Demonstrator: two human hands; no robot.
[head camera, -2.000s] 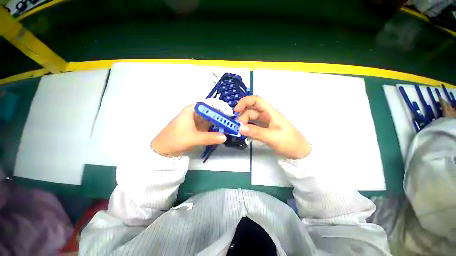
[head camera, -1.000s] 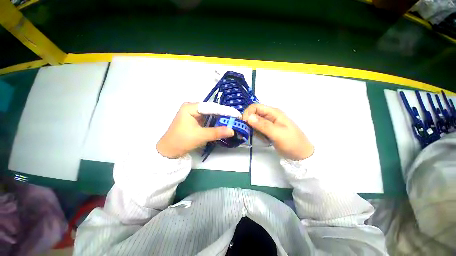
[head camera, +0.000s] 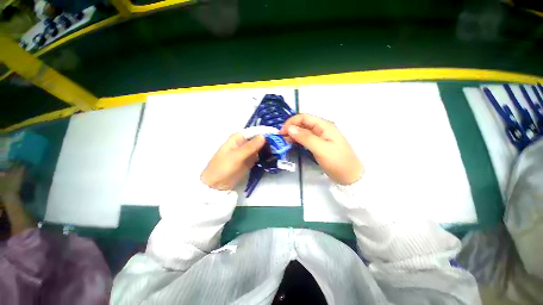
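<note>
A blue wristwatch (head camera: 278, 145) with a lighter blue strap is between my two hands, its strap bent round. My left hand (head camera: 231, 159) holds it from the left, with a whitish cover along the index finger. My right hand (head camera: 326, 148) pinches the strap end at the upper right with the fingertips. A small white patch shows just below the watch. Behind and under my hands, a fan-like pile of dark blue open watches (head camera: 272, 109) lies on the white sheet. The fingers partly hide the held watch and the near part of the pile.
White sheets (head camera: 381, 155) cover the green bench (head camera: 268, 221) in front of the yellow edging (head camera: 369, 76). At right, a neighbour's blue watches (head camera: 517, 119) lie beside a grey-white sleeve. At left are a light blue box (head camera: 27, 149) and another person's arm in pink.
The strap, earlier stretched out flat, is now bent round between my hands. My hands stay close together. The view has shifted, and the left neighbour's arm and blue box show more.
</note>
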